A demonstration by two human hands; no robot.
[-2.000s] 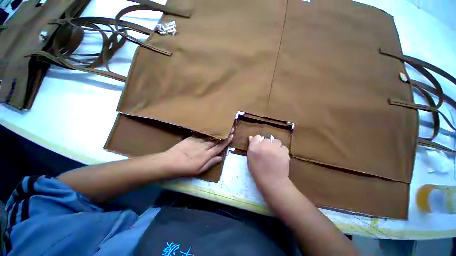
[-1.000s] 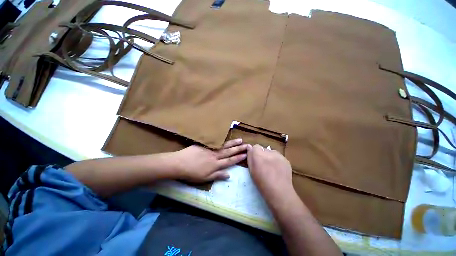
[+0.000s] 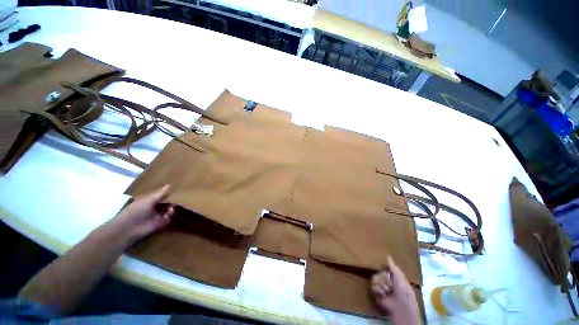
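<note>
The brown bag body panel (image 3: pixel 254 159) lies flat with its centre seam running away from me. Its near edge has a rectangular corner cut-out (image 3: pixel 282 236) with pale corners. A brown bottom edge flap (image 3: pixel 197 260) shows below the upper layer, with a dark gap between them. My left hand (image 3: pixel 147 214) pinches the upper layer's near edge at the left, fingers curled at the edge. My right hand (image 3: pixel 393 293) is at the same edge at the right, index finger over the panel, other fingers curled. The glue bottle (image 3: pixel 457 298) lies on its side at right.
Looped bag handles (image 3: pixel 454 187) extend from both sides of the panel. Another brown bag body (image 3: pixel 44 82) lies at the left, and a brown folded piece (image 3: pixel 539 228) at the far right. The white table (image 3: pixel 209 44) curves away; another table (image 3: pixel 374 41) stands behind.
My hands have parted from the cut-out to the left and right parts of the near edge. The view has tilted up, showing more of the table and room.
</note>
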